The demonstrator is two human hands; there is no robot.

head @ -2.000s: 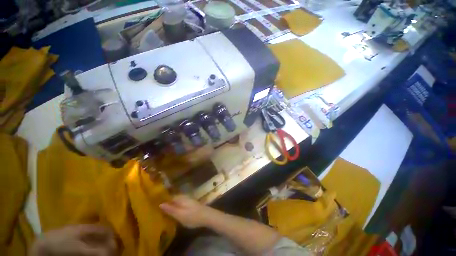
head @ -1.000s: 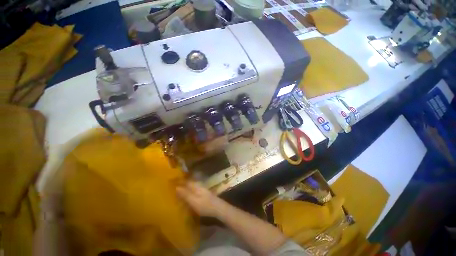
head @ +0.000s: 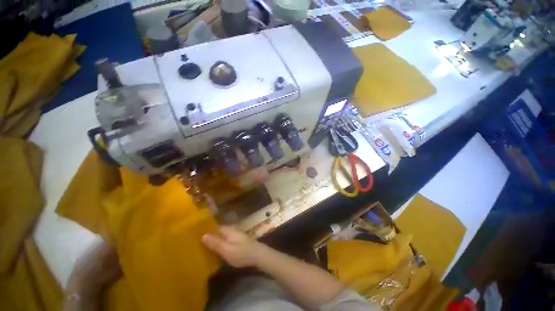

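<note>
A mustard-yellow garment panel (head: 158,234) lies in folds at the front left of the white overlock machine (head: 225,91), its upper edge at the brightly lit needle area (head: 193,179). My right hand (head: 234,246) pinches the panel's right edge between thumb and fingers. My left hand (head: 97,267) is at the panel's lower left, slightly blurred; its fingers are partly hidden at the cloth, so its grip cannot be told. Part of the panel spreads on the table left of the needle area.
Red and yellow scissors (head: 352,174) lie right of the machine, dark handles (head: 342,143) just above. A mustard heap (head: 18,188) drapes at far left. An open box (head: 371,255) holds yellow cloth below the table edge. Cut pieces (head: 392,79) lie beyond the machine.
The panel was raised and blurred a second ago and now hangs narrower, with a part spread on the table at left. My left hand has moved right and now shows beside the cloth.
</note>
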